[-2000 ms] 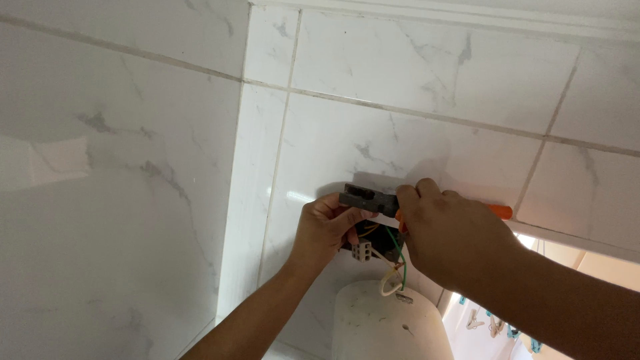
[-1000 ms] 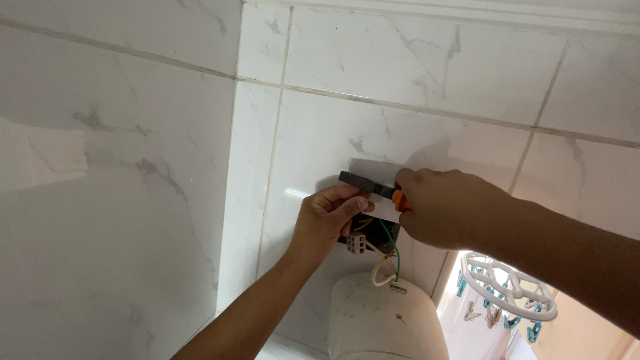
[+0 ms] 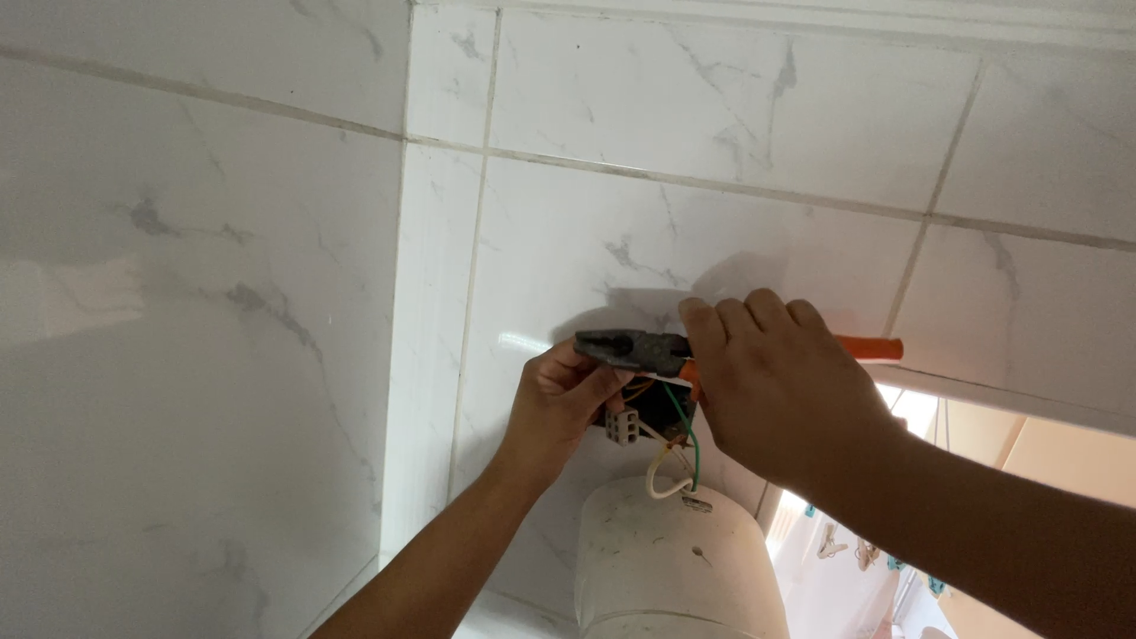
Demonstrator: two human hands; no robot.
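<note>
My right hand (image 3: 781, 382) grips combination pliers (image 3: 635, 350) by their orange handles, jaws pointing left. The fingers of my left hand (image 3: 564, 404) are pinched together just below the jaws, seemingly on a thin wire, though what lies between them is mostly hidden. Behind and below is a dark wall box (image 3: 661, 410) with wires inside. A pale terminal block (image 3: 622, 427) sits at the box's lower left. One green wire (image 3: 695, 444) and a looped white cable (image 3: 655, 484) run between the box and the top of a white cylindrical housing (image 3: 679, 559).
Marble-look wall tiles (image 3: 710, 106) surround the box, with a wall corner to the left. At the lower right is a bright opening, where clothes pegs (image 3: 865, 552) hang beyond my right forearm.
The pliers have turned since one second ago, so the flat of their jaws and an orange handle end show again. My left hand stays beside the wall box.
</note>
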